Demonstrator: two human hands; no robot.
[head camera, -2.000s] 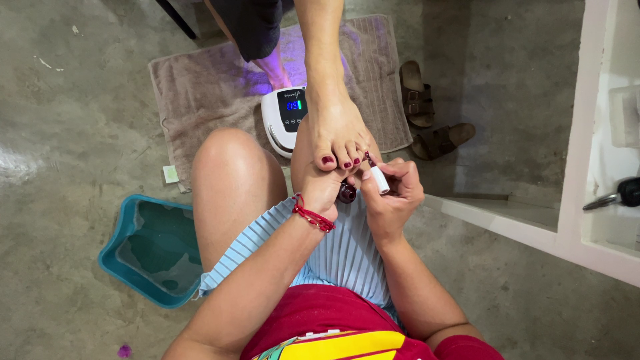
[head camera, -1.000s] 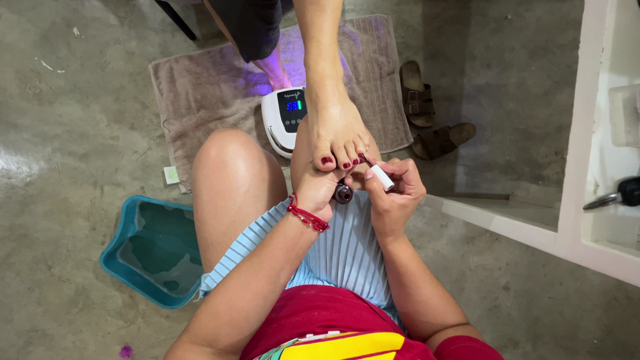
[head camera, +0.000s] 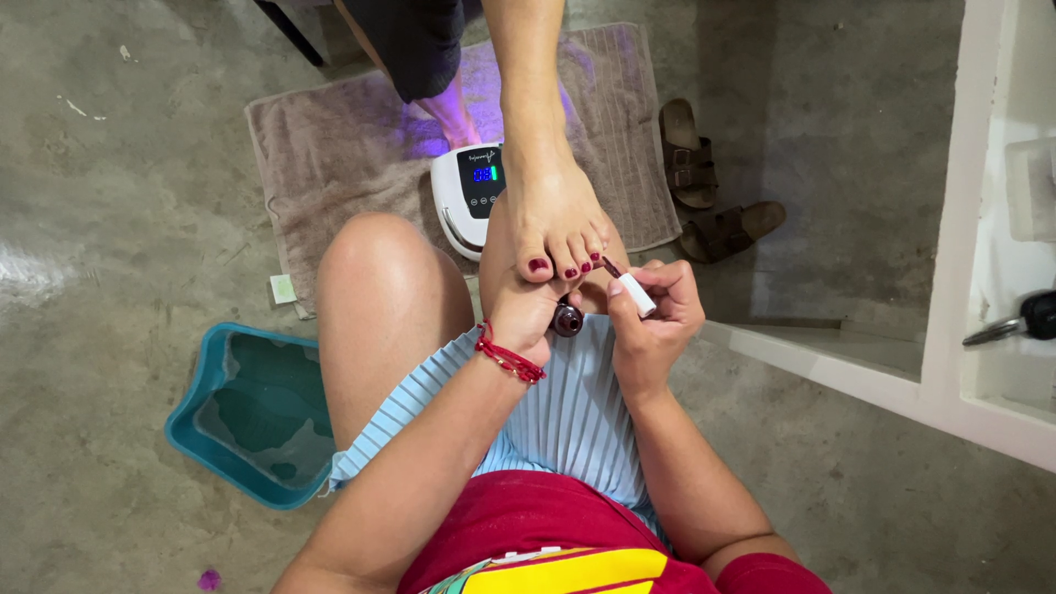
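Another person's bare foot, its toenails dark red, rests over my knee. My left hand is under the toes and holds a small open nail polish bottle, dark red and upright, between its fingers. My right hand pinches the white cap of a nail polish brush. The dark bristle end points up and left, close beside the little toe; whether it touches the nail I cannot tell. The toes partly cover my left fingers.
A white nail lamp with a lit display stands on a brown towel, the person's other foot behind it. Brown sandals lie to the right. A teal basin with liquid is at left. A white shelf holds a key.
The brush in my right hand has moved slightly away from the little toe, and more of its dark bristle end shows. The foot has stayed in place.
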